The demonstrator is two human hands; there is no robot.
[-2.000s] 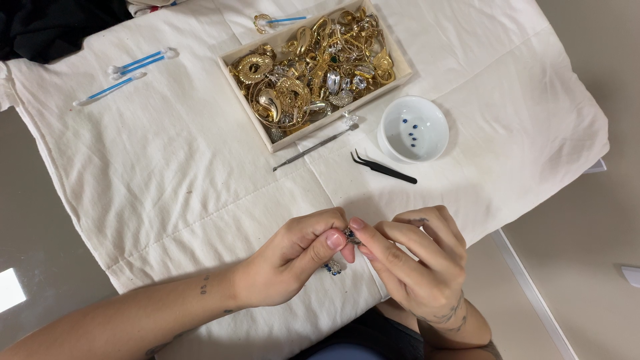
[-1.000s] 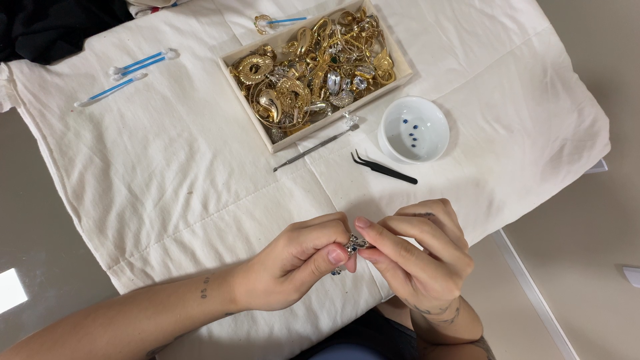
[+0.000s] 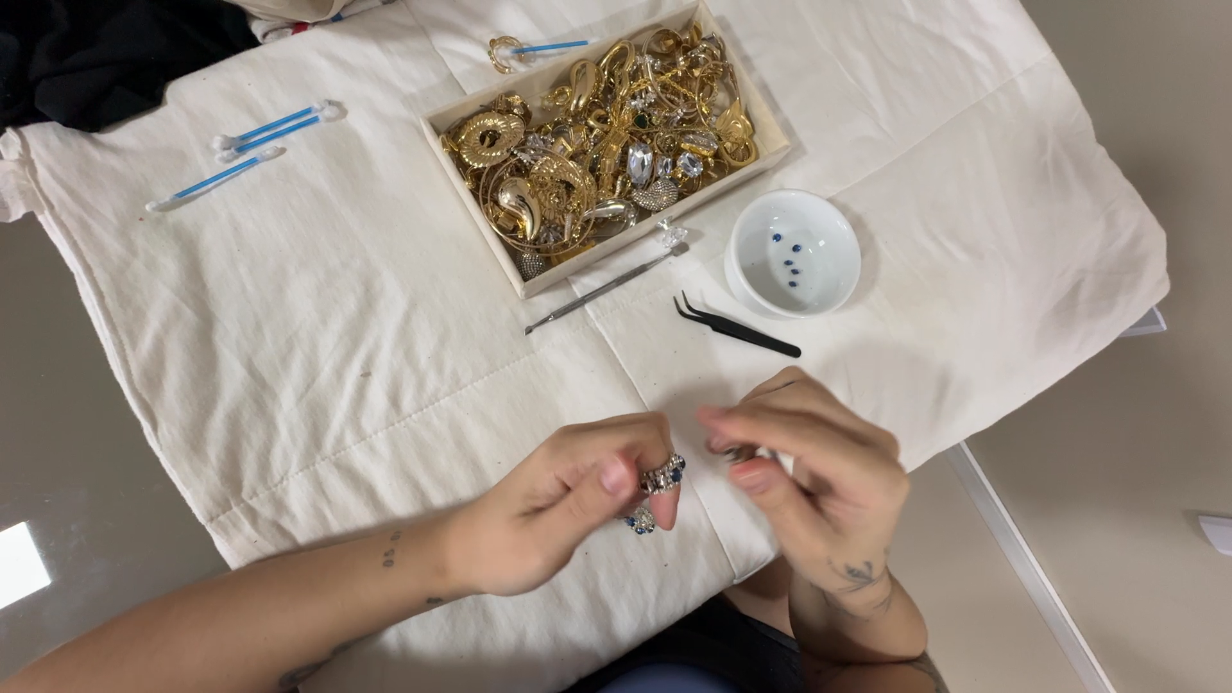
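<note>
Between the thumb and fingers of my left hand [image 3: 568,500] is a silver-coloured jewelry piece with blue and clear stones [image 3: 662,475]; another part of it, or a second piece, hangs below my fingers. My right hand [image 3: 818,472], slightly blurred, is apart to the right, its thumb and fingertips pinched on a small, shiny item [image 3: 739,453] that I cannot make out. Beyond my hands lie black curved tweezers [image 3: 739,330] and a metal double-ended tool [image 3: 602,290]. Several small blue stones [image 3: 791,262] rest in a white bowl [image 3: 840,279].
A pale box [image 3: 481,233] full of gold and silver-coloured jewelry stands at the back. Behind it are a gold-coloured earring [image 3: 502,55] and a blue-stemmed cotton swab [image 3: 551,46]. More swabs [image 3: 217,179] lie at left on the white cloth [image 3: 318,356], near black fabric [image 3: 106,58].
My hands were together at the jewelry piece; now they are apart, with my right hand drawn off to the right. More of the blue-stoned piece shows in my left hand.
</note>
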